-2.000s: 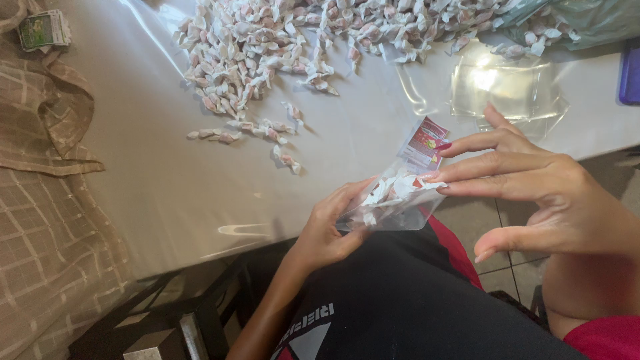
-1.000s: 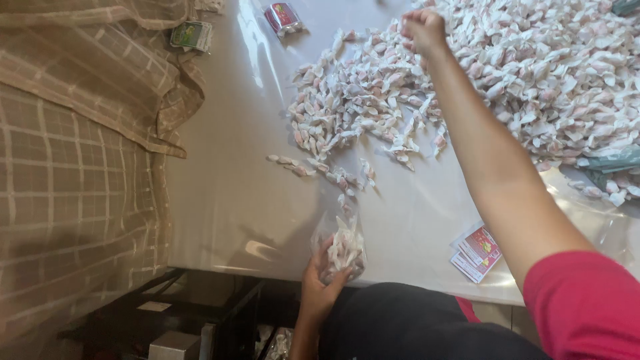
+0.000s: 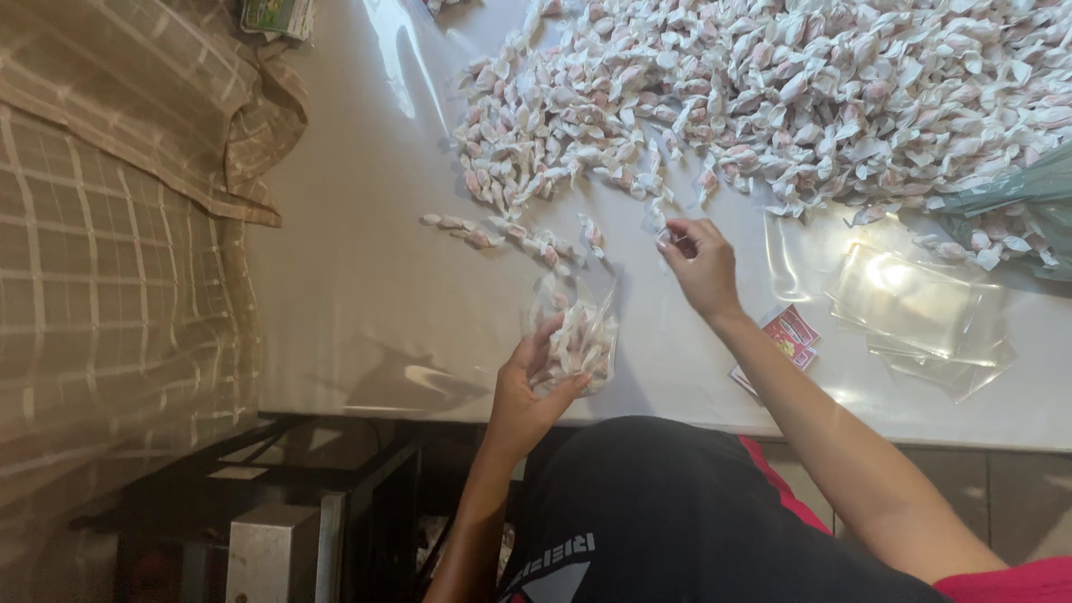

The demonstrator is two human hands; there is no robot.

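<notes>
A clear plastic bag (image 3: 578,347) filled with paper-wrapped candies is held in my left hand (image 3: 536,381), by the table's front edge. My right hand (image 3: 699,264) pinches a white-wrapped candy (image 3: 659,222) between thumb and fingertips, up and to the right of the bag. Beyond both hands spreads a large pile of wrapped candies (image 3: 754,92). A short row of loose candies (image 3: 528,239) lies just past the bag. Printed red cards (image 3: 787,335) rest beside my right forearm, which partly covers them.
Flat clear plastic bags (image 3: 913,310) lie on the table at the right, near a greenish plastic bag (image 3: 1022,201) with candies. A checked curtain (image 3: 126,251) hangs along the left. At the table's back left is a packet (image 3: 279,15). A dark metal frame (image 3: 335,494) stands below the edge.
Two seconds ago both hands were at the bag, with a printed card at its mouth. One second ago my right hand was over the pile; it has since come back nearer the bag. The view has shifted.
</notes>
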